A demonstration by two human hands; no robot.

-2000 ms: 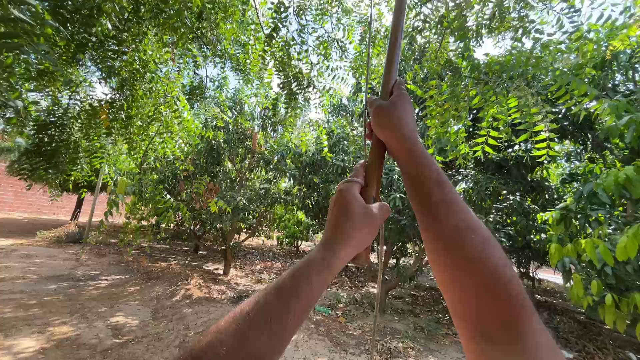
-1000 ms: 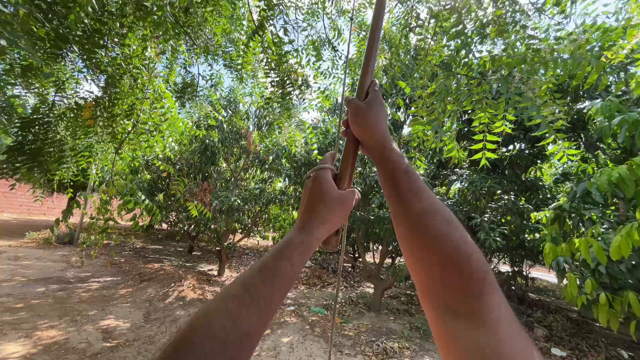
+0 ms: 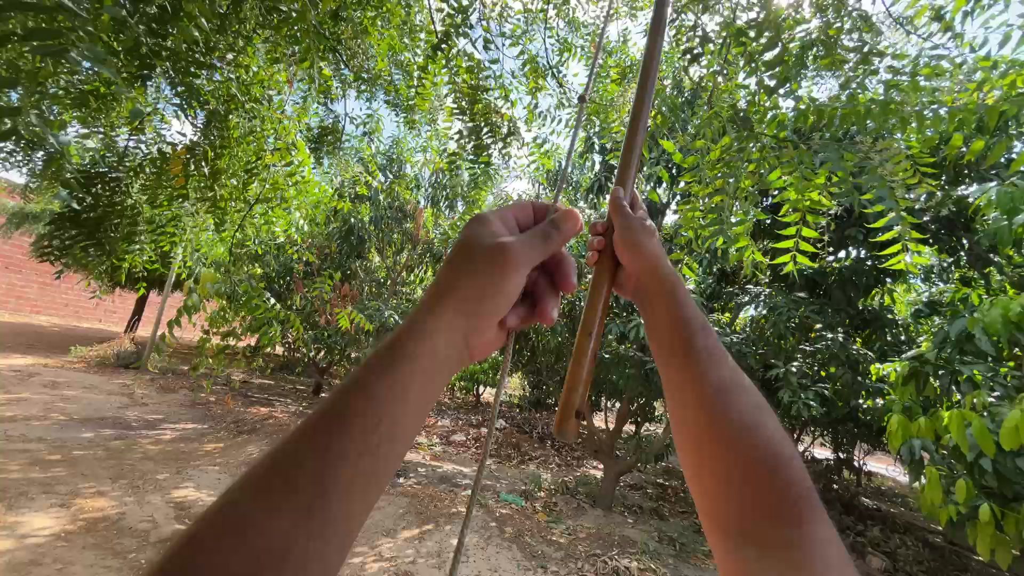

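Note:
A long brown wooden pole slants up out of the top of the view, its lower end hanging free. Around its shaft my right hand is closed, above that end. To its left, my left hand is off the pole and grips a thin rope between thumb and curled fingers. The rope runs up from this hand, with a small knot in its upper stretch, and down past the bottom edge. The upper ends of both pole and rope are out of view.
Leafy branches hang overhead and on the right. Low trees, one with a forked trunk, stand ahead on leaf-strewn soil. A brick wall and a leaning post are at the left. A green scrap lies on the ground.
My left hand, which was on the pole below my right hand, has let go of the pole and now holds the rope beside it. My right hand remains on the pole.

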